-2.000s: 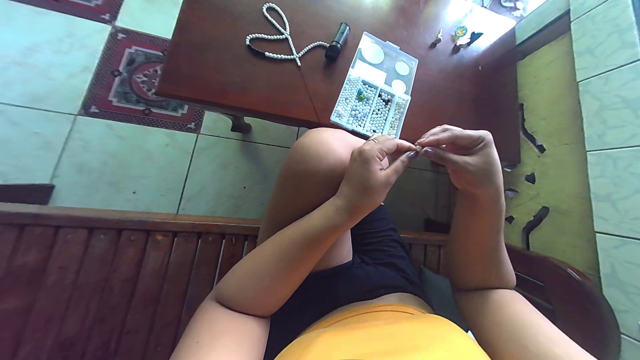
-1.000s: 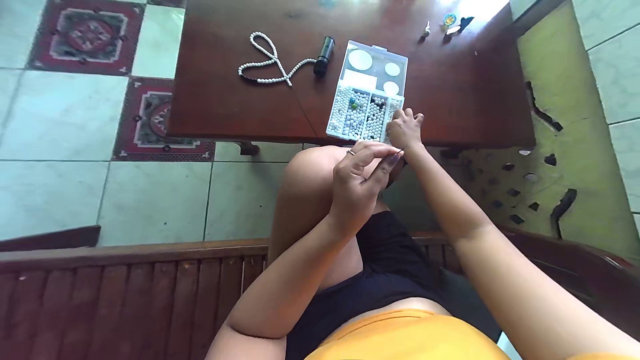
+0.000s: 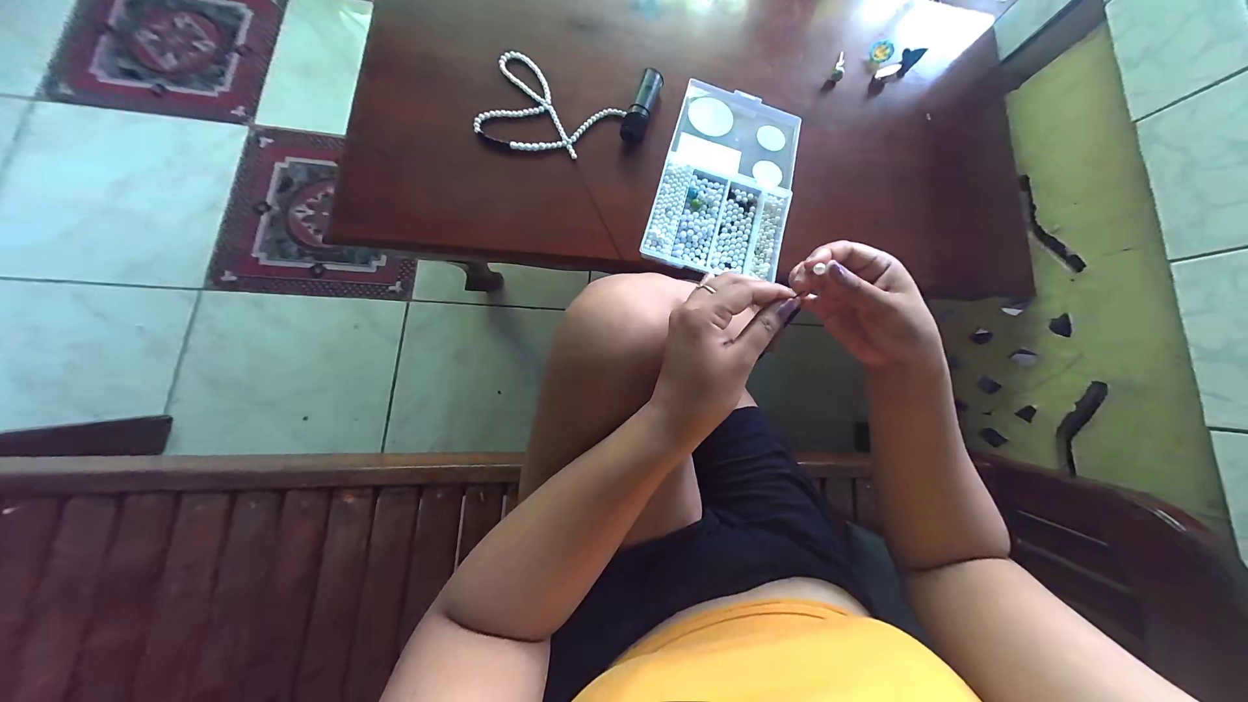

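Note:
Above my right knee my two hands meet at the fingertips. My right hand (image 3: 863, 292) pinches a small pearl bead (image 3: 820, 268) between thumb and forefinger. My left hand (image 3: 726, 331), with a ring on one finger, has its thumb and forefinger pressed together; a small dark thing shows at their tips, too small to name. Just beyond them, at the table edge, lies an open clear plastic bead box (image 3: 673, 255), its compartments filled with white and pale beads. A white bead strand (image 3: 558, 122) lies looped on the table, one end against a small black bottle (image 3: 642, 104).
The dark wooden table (image 3: 439, 195) spans the area beyond my knees. Small ornaments, including a round blue-gold one (image 3: 881, 51), lie at its far right. A slatted wooden bench (image 3: 244, 585) is under me, and a damaged yellow-green surface (image 3: 1111, 244) is at right.
One second ago my right hand was at the bead box; it has come back beside my left hand, a pearl bead now showing in its fingers.

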